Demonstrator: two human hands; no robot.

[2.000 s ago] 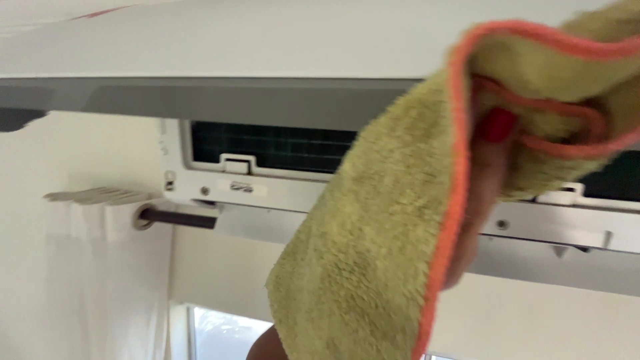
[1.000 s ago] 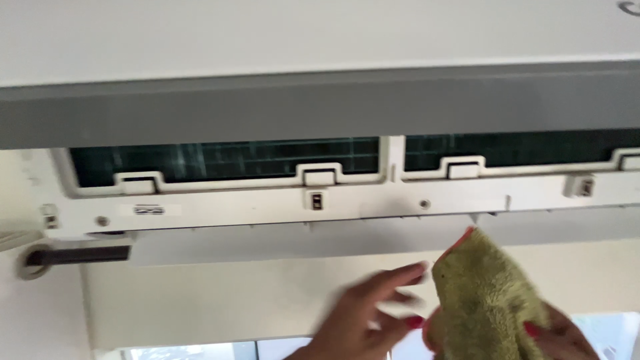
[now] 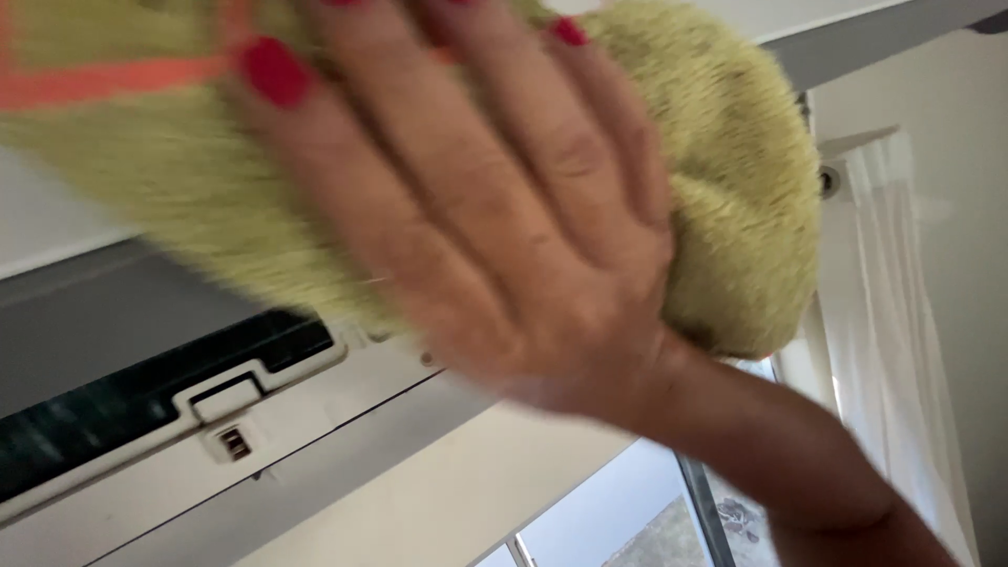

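My right hand [image 3: 504, 213], back of the hand toward me and nails painted red, lies spread over a yellow-green fluffy cloth [image 3: 732, 189] with orange edging. The cloth hangs across the upper middle of the view, in front of the lifted front panel [image 3: 63, 197] of a wall-mounted air conditioner. Whether it touches the panel cannot be told. Below left, the unit's dark filter opening [image 3: 118, 394], a white clip [image 3: 228, 398] and the white lower casing [image 3: 157, 480] show. My left hand is not in view.
A white curtain [image 3: 890, 315] hangs at the right beside the wall, near a round rod end [image 3: 828, 181]. Under the unit is a window [image 3: 614, 520] with a dark frame. The grey panel edge [image 3: 850, 47] runs on at the upper right.
One second ago both hands were low, below the unit, with the cloth; now my right hand and the cloth are up close and large in front of it. The view has swung and tilted.
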